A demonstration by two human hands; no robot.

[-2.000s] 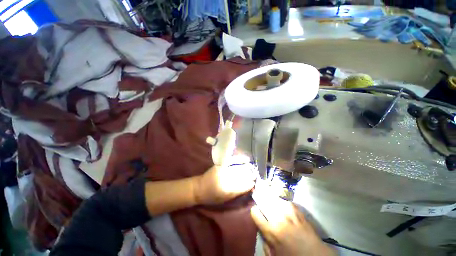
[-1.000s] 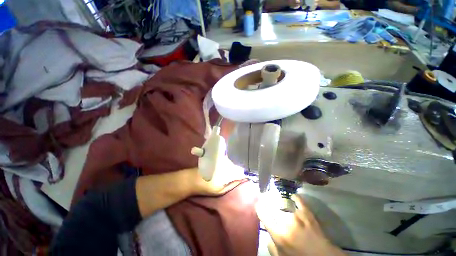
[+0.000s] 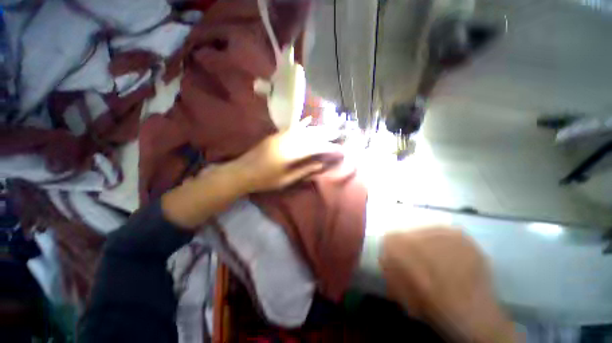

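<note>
The rust-brown garment piece (image 3: 235, 100) spreads from the back left to the needle area, its pale grey reverse (image 3: 268, 268) showing near the front edge. My left hand (image 3: 288, 157) lies on the brown fabric left of the needle, fingers partly lost in glare, holding the cloth by a fold. My right hand (image 3: 436, 271) is blurred, nearer the wearer, right of the fabric edge; its fingertips are not clear. The sewing machine head (image 3: 349, 47) is above, with the presser foot area (image 3: 402, 144) in bright glare.
A cream lamp fitting (image 3: 286, 97) hangs left of the needle. A heap of brown and grey pieces (image 3: 64, 53) lies at left. A white label strip (image 3: 590, 130) and a dark strip (image 3: 587, 162) lie on the machine bed at right.
The view has tipped down, so the tape roll is out of the picture. My right hand has left the needle area and moved toward the wearer. My left hand stays on the fabric.
</note>
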